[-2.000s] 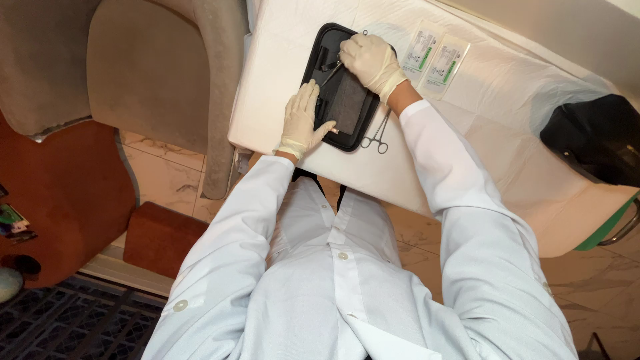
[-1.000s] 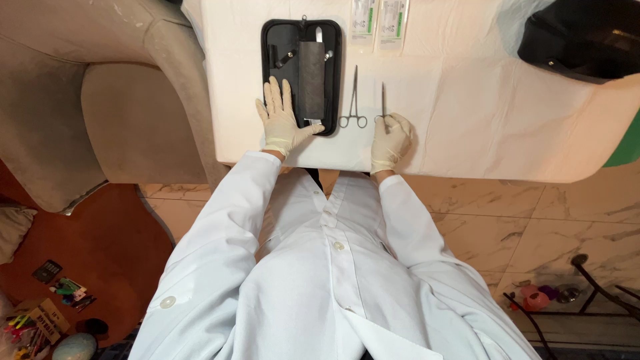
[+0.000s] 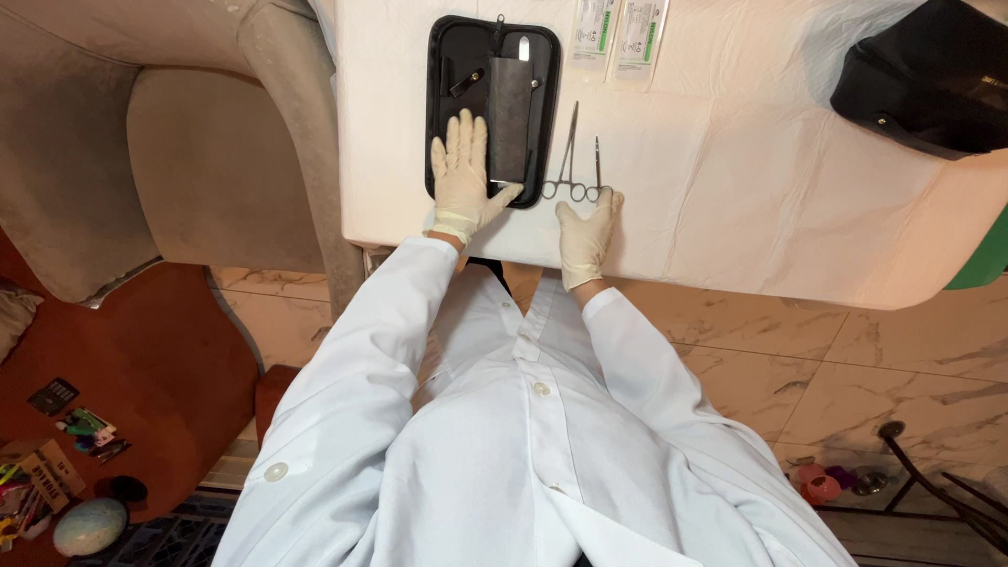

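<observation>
My left hand (image 3: 463, 175), in a cream glove, lies spread on the lower left of an open black zip case (image 3: 435, 102). A grey sleeve (image 3: 510, 118) in the case holds a metal tool (image 3: 524, 49) whose tip sticks out at the top. Right of the case, a pair of ring-handled forceps or a needle holder (image 3: 571, 153) lies on the white cover. My gloved right hand (image 3: 589, 228) has its fingertips at the finger rings of a second, smaller ring-handled instrument (image 3: 598, 161). Whether the fingers grip it or only touch it cannot be told.
Two nylon suture packets (image 3: 591, 35) lie side by side above the instruments. A black bag (image 3: 921, 87) sits on the right of the white-covered table (image 3: 748, 197). A grey upholstered chair (image 3: 228, 165) stands against the table's left side.
My right hand has moved from the case to the right. The second ring-handled instrument, not visible on the cover two seconds ago, lies beside the first. My left hand stays on the case.
</observation>
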